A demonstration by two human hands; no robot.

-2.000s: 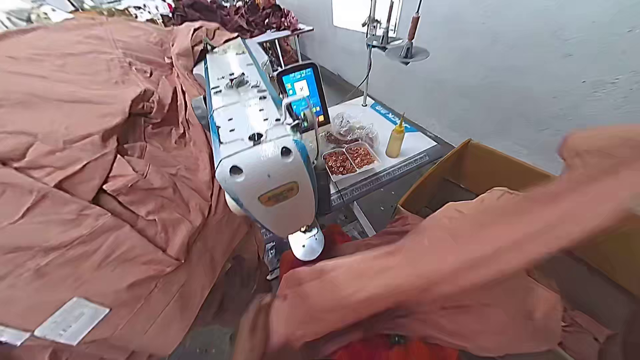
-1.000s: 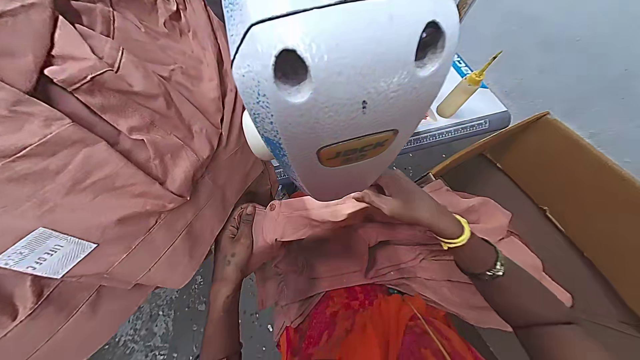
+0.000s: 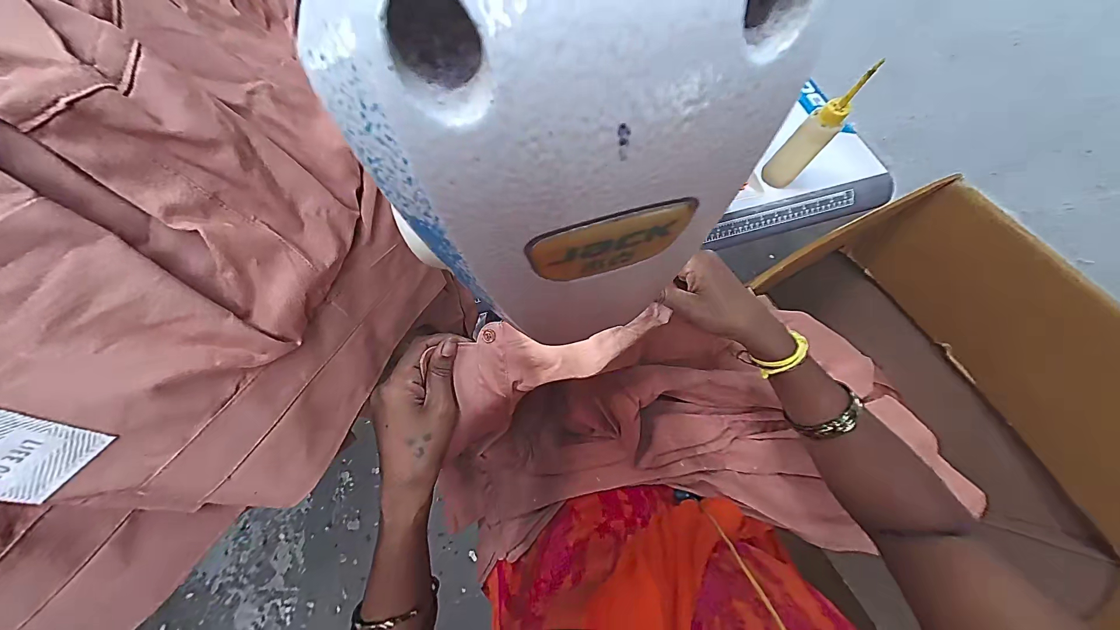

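Note:
A dusty pink garment (image 3: pixel 682 420) lies across my lap, below the white head of a Jack sewing machine (image 3: pixel 560 157). My left hand (image 3: pixel 418 398) pinches the garment's edge between thumb and fingers, close to a small button (image 3: pixel 489 335). At the other end of the same raised strip, my right hand (image 3: pixel 713 302) grips the cloth beside the machine head's lower edge. The machine head hides the needle area and part of the right fingertips. More dusty pink garments (image 3: pixel 219 219) are piled at the left, one bearing a white printed label (image 3: pixel 48 455).
An open cardboard box (image 3: pixel 989 324) stands at the right. Behind the machine, a yellow-tipped squeeze bottle (image 3: pixel 801 149) rests on the table, whose edge carries a ruler strip (image 3: pixel 783 217). A speckled grey floor (image 3: pixel 324 525) shows at lower left.
The garment, swung out across the right side two seconds ago, now lies over my lap. Both hands have come to its edge beneath the machine head. The view has moved much closer to the machine.

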